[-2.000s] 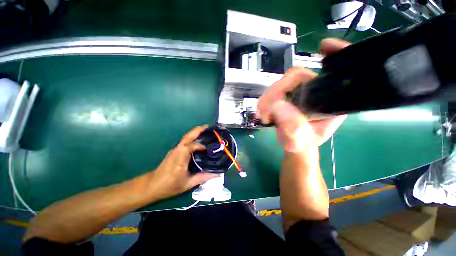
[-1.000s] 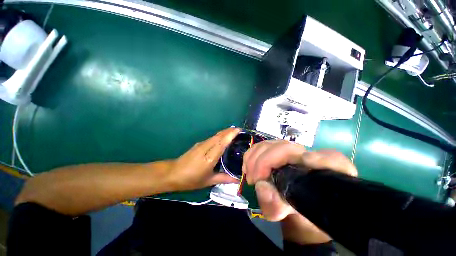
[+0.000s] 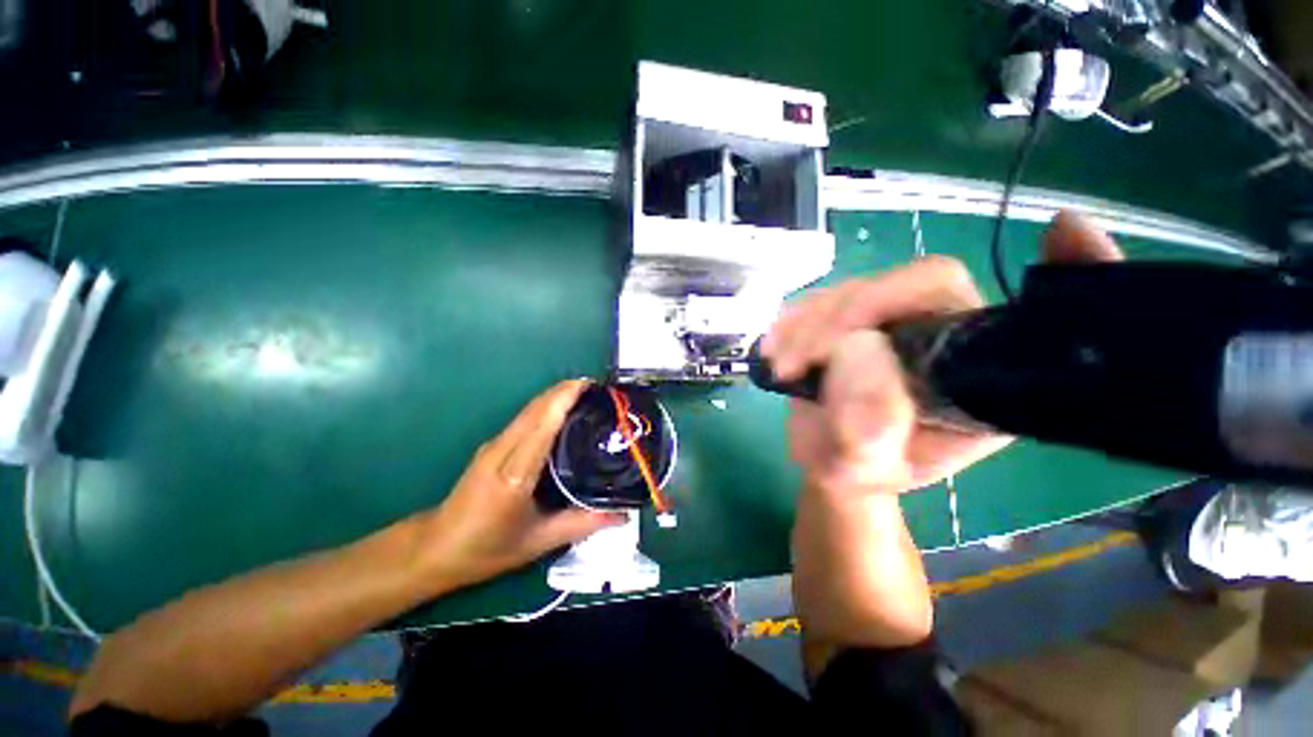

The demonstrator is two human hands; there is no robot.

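Observation:
My left hand (image 3: 507,497) holds the round camera housing (image 3: 616,458) by its left side at the bench's near edge. Its open end faces up and shows a black inside. Red-orange wire leads (image 3: 639,458) lie across it, with a small white plug (image 3: 665,520) at the end. The white base (image 3: 603,560) is joined on the near side. My right hand (image 3: 878,377) grips the black electric screwdriver (image 3: 1138,360), held nearly level, its tip end at the front of the white screw feeder (image 3: 732,108). The exact tip contact is too small to tell.
Another white camera unit (image 3: 32,346) stands at the left with its cable. A further white unit (image 3: 1073,84) sits at the far right beyond the metal rail (image 3: 331,153). A black power cord (image 3: 1015,180) hangs near the driver. A plastic-wrapped item (image 3: 1253,536) is beyond the bench's right edge.
My right hand and the screwdriver have moved from over the housing to the feeder's front. The view has turned. My left hand still holds the housing, whose inside shows again.

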